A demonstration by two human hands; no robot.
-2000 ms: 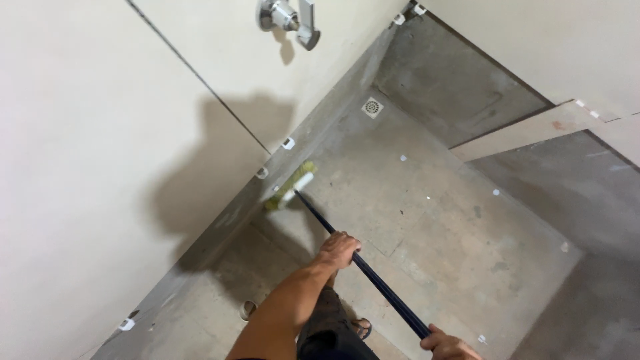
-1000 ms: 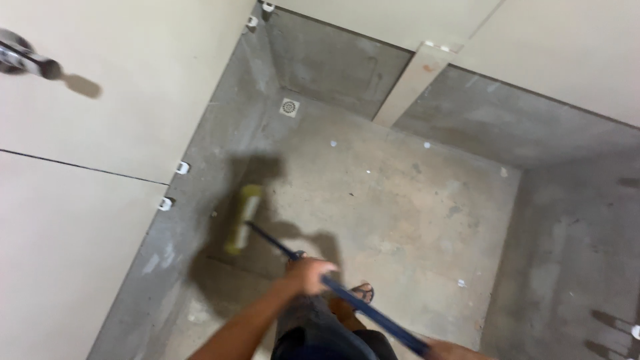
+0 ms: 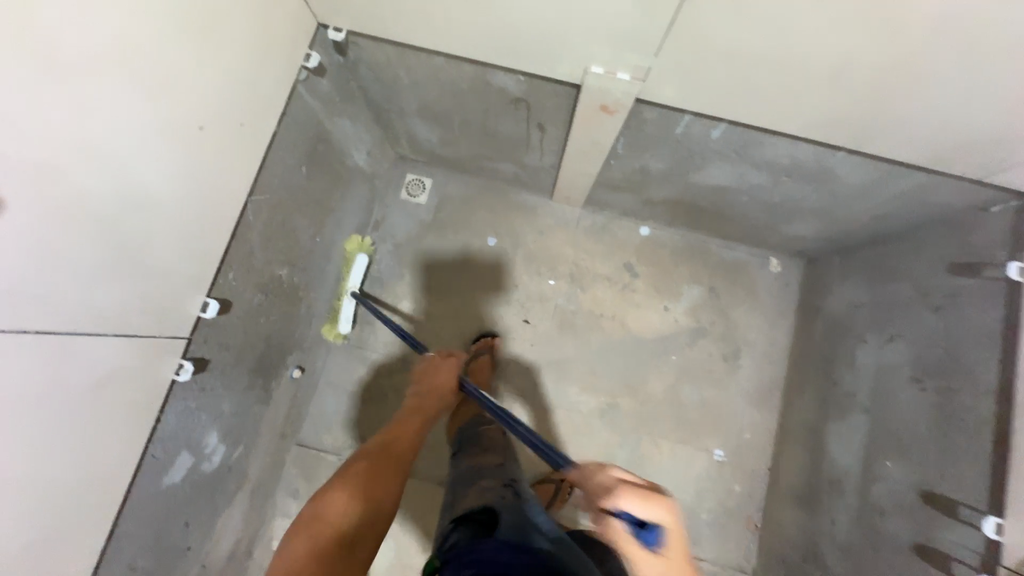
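My left hand (image 3: 437,379) grips the dark blue handle (image 3: 512,422) of a push broom partway along its length. Near the handle's top end, my right hand (image 3: 632,508) is closed around it, a little blurred. The broom head (image 3: 349,290), a white block with yellow-green bristles, lies at the foot of the left wall, on the grey concrete floor. The handle slants from the head down to the right, across my legs.
A square floor drain (image 3: 416,188) sits in the far left corner. White tile spacers (image 3: 210,308) stick out along the lower edge of the wall tiles. A narrow tile strip (image 3: 596,136) runs down the far wall to the floor. My sandalled feet (image 3: 480,360) stand mid-floor.
The broom head now lies at the left wall's foot, nearer the drain than one second ago. Both hands have stayed on the handle. The view has turned since two seconds ago.
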